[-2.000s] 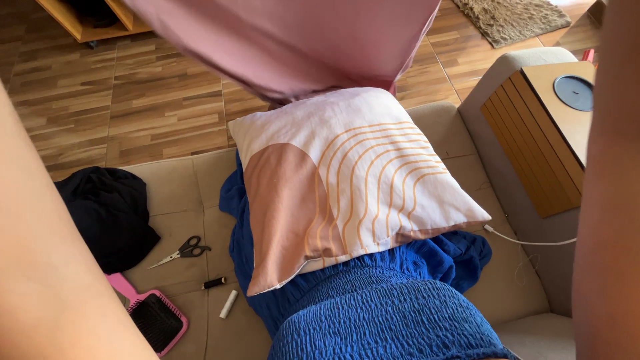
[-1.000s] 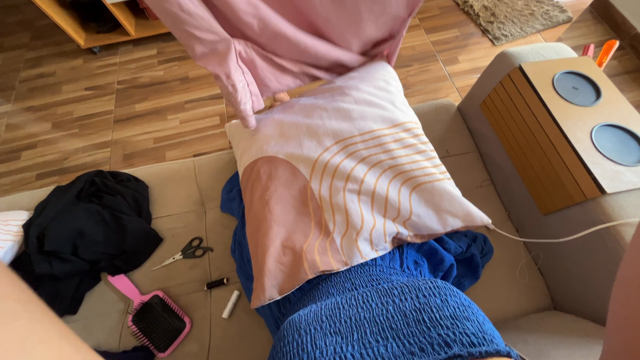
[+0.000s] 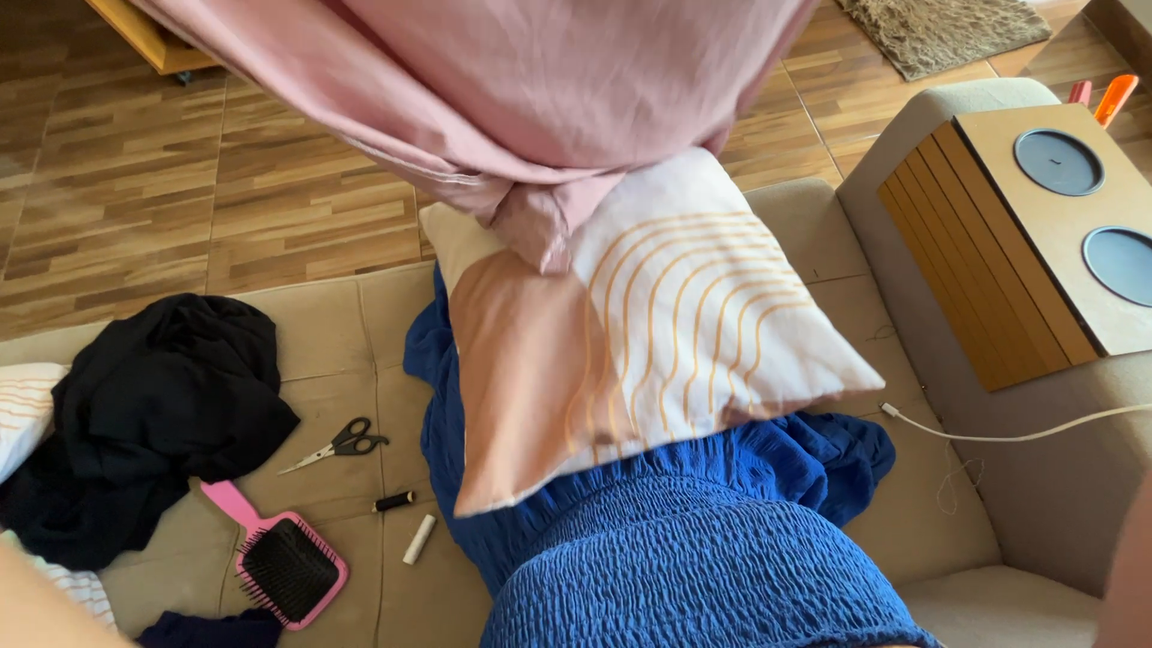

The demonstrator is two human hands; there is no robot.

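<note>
A pink cloth garment hangs from above the top of the view, its lower end bunched against the patterned cushion. The cushion lies on my lap over the blue smocked dress. Neither of my hands is visible; only blurred bits of arm show at the lower left and lower right edges. What holds the cloth up is outside the view. To the left on the sofa lie scissors, a dark thread spool and a small white cylinder.
On the sofa's left part are black clothing and a pink hairbrush. The right armrest bears a wooden slatted tray with two round insets. Beside it a white cable runs across. A shaggy rug lies on the floor.
The pink cloth has come lower over the cushion's upper left part. Fingers seen at the cushion's top edge one second ago no longer show.
</note>
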